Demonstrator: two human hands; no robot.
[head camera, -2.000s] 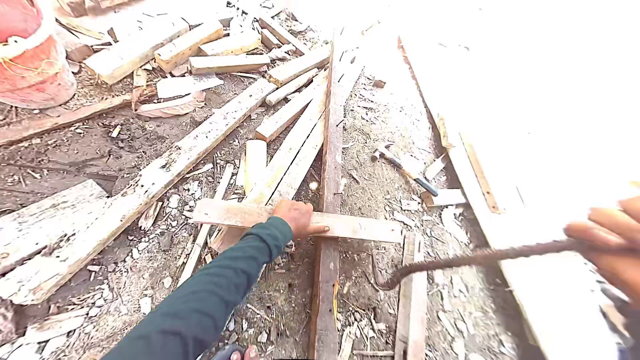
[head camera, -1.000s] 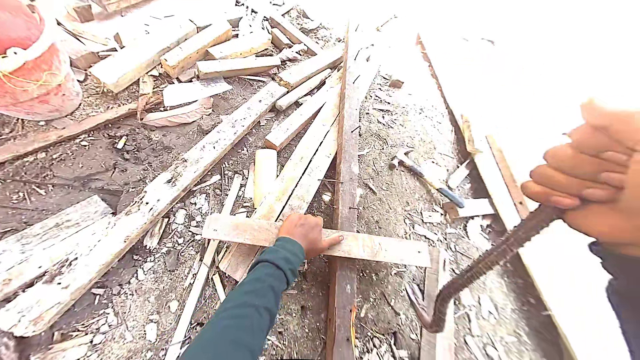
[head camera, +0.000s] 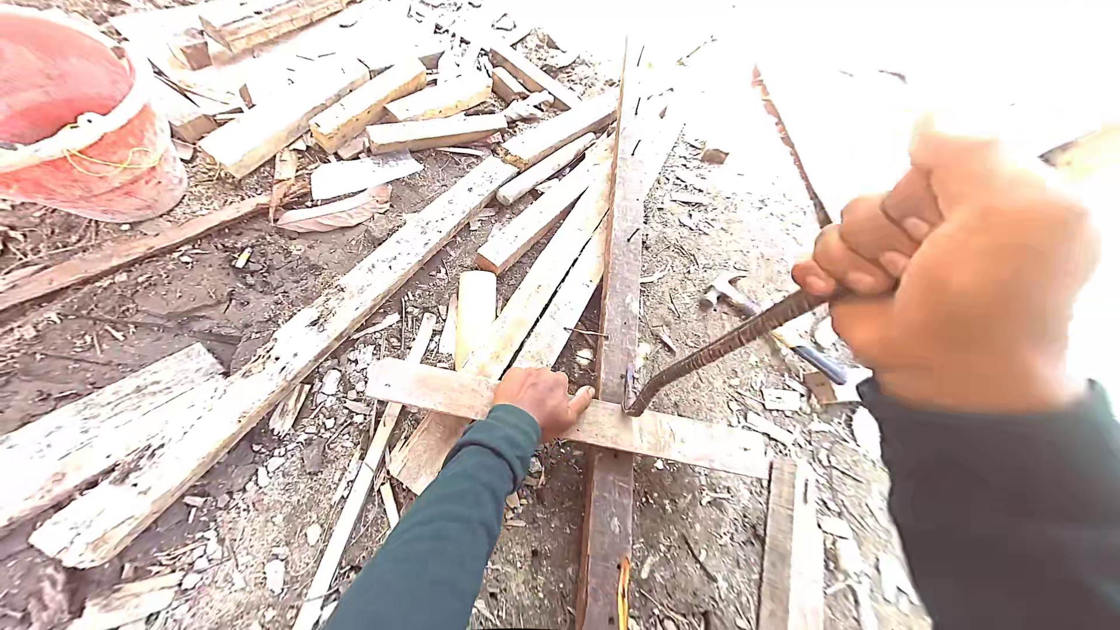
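My left hand (head camera: 541, 401) grips a short flat wooden board (head camera: 691, 437) that lies crosswise over a long dark timber (head camera: 619, 289). Nails stick up from the far part of that timber. In my right hand (head camera: 954, 262), raised at the right, is a ribbed steel bar with a hooked end (head camera: 726, 343). Its hooked tip meets the upper edge of the board, where board and timber cross; whether it is on a nail there I cannot tell. A claw hammer (head camera: 779, 328) lies on the ground to the right, partly behind the bar.
A red bucket (head camera: 131, 166) stands at the upper left. Cut wood blocks (head camera: 437, 131) are piled beyond the timber. A long weathered plank (head camera: 350, 297) runs diagonally on the left, and a short wood piece (head camera: 790, 542) lies at lower right. Chips and stones litter the ground.
The bar has swung from right of the timber, its hooked end now at the crossing of board and timber. My left hand has stayed on the board.
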